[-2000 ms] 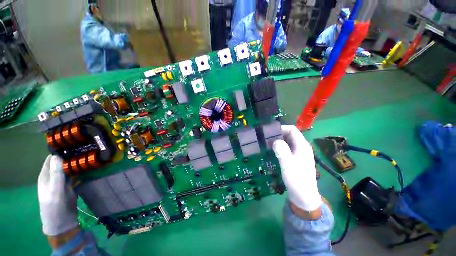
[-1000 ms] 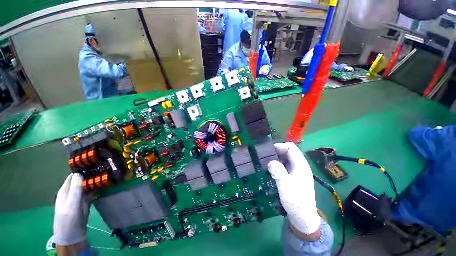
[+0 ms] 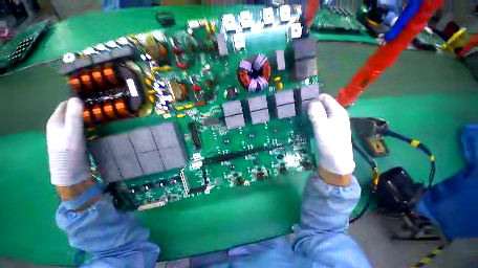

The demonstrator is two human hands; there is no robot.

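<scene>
A large green circuit board (image 3: pixel 246 149) is held up, component side towards me, slightly tilted with its right end higher. It bears grey blocks, orange copper coils at the left and a ring coil with purple-red-white winding. My left hand (image 3: pixel 68 144), in a white glove, grips the left edge beside the copper coils. My right hand (image 3: pixel 333 136), also in a white glove, grips the right edge by the grey blocks. The fingers behind the board are hidden. Parts of the picture are blurred.
The green mat (image 3: pixel 251 209) lies below. A red post (image 3: pixel 388 52) rises at the upper right. A soldering iron stand (image 3: pixel 373 136) with cables and a round black holder (image 3: pixel 397 188) stand at the right, by blue cloth (image 3: pixel 456 188). Other boards lie at the far left (image 3: pixel 23 44) and back right.
The view has tipped down, so the people opposite are out of the picture and both forearms show. The board appears higher and further right, still held by both hands.
</scene>
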